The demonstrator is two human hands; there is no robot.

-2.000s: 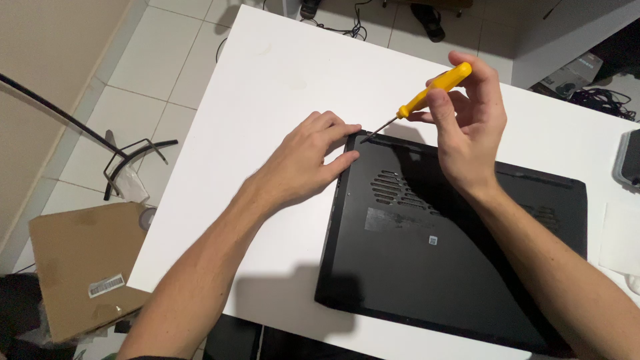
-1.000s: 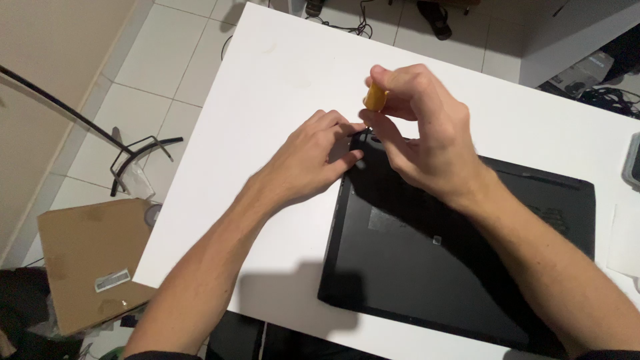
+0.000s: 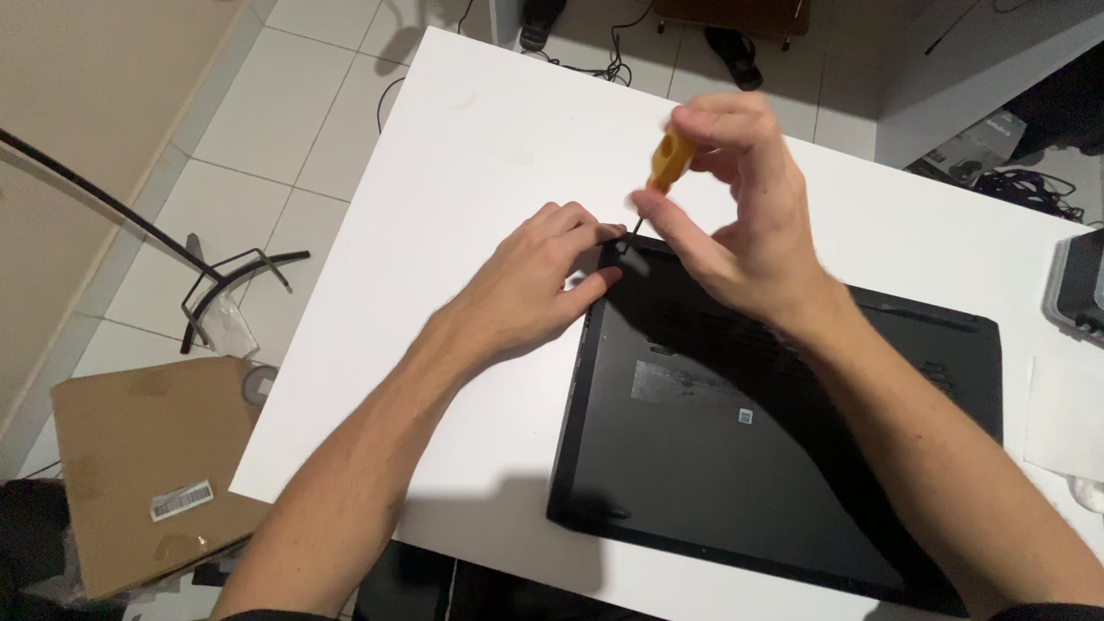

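Observation:
A black laptop (image 3: 681,466) lies bottom side up on the white table, its vents and small stickers showing. My right hand (image 3: 750,198) grips the yellow handle of a screwdriver (image 3: 670,162) above the laptop's upper left corner. The thin shaft slants down to that corner, where its tip seems to meet the case; whether it sits in a screw I cannot tell. My left hand (image 3: 552,276) rests at the same corner, thumb on the case and fingertips at the back edge, holding no tool. The shadow of my right arm darkens much of the laptop.
The white table (image 3: 483,112) has its left edge beside my left forearm. At the right edge stand a dark case with clear sides (image 3: 1082,280) and a white sheet (image 3: 1065,414). On the floor are a cardboard box (image 3: 147,448), a black metal stand (image 3: 216,276) and cables (image 3: 1026,190).
Two seconds ago the screwdriver leaned far right with its handle in plain view; now my right hand has moved left and holds it more upright. My left hand has stayed at the corner.

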